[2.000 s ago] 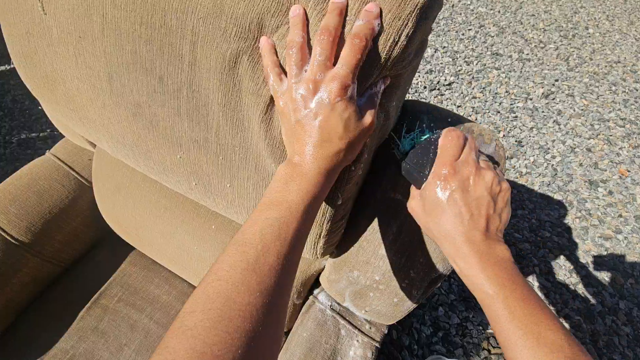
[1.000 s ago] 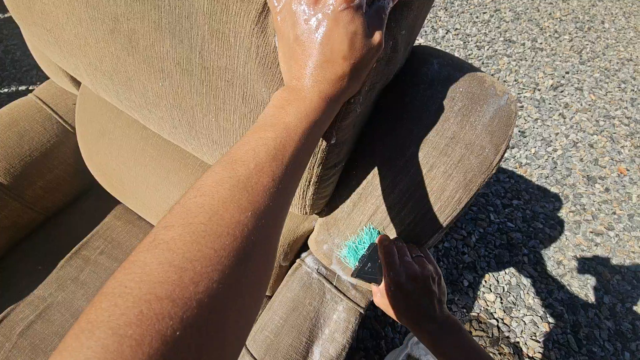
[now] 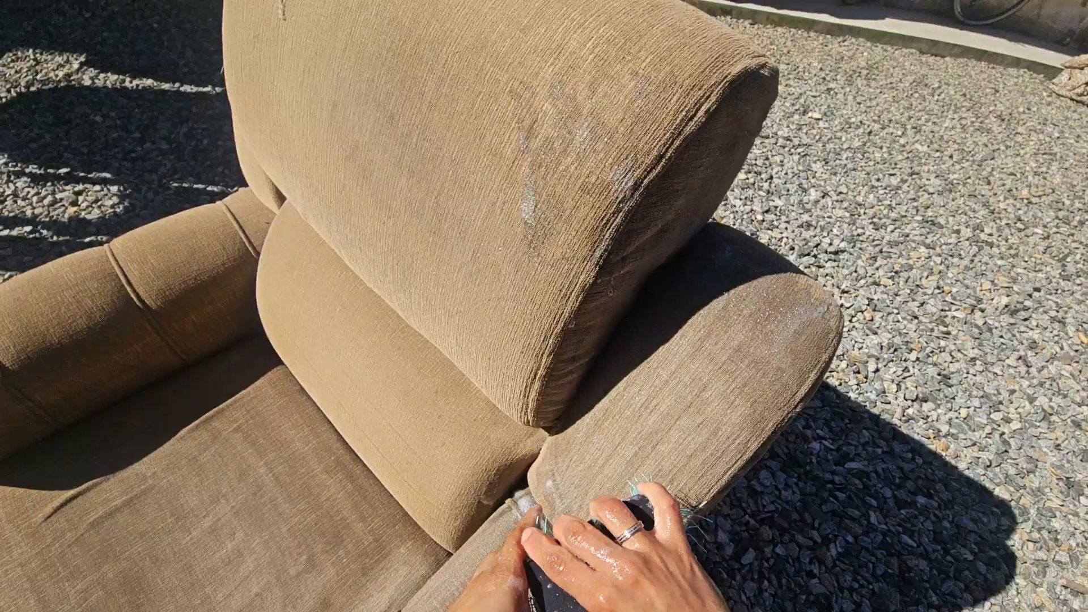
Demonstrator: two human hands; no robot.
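Observation:
A scrub brush with a black body (image 3: 552,592) and teal bristles rests at the front of the armrest (image 3: 680,408) of a brown fabric armchair. My right hand (image 3: 625,557), wet and wearing a ring, grips it from above, with bristle tips showing past the fingers. Against the brush's left side is my left hand (image 3: 500,569), foamy and cut off by the bottom edge; whether it grips the brush is hidden. Wet, whitish patches mark the right part of the backrest (image 3: 425,153) and the far end of the armrest.
The seat cushion (image 3: 229,501) lies at lower left, beside the other armrest (image 3: 161,289). Gray gravel (image 3: 935,238) surrounds the chair, with a dark shadow on it at lower right. A concrete curb (image 3: 901,34) runs along the top right.
The brush has come from the armrest's far end to its front. My left hand has left the backrest and is now beside the brush. The view has shifted, showing more of the backrest.

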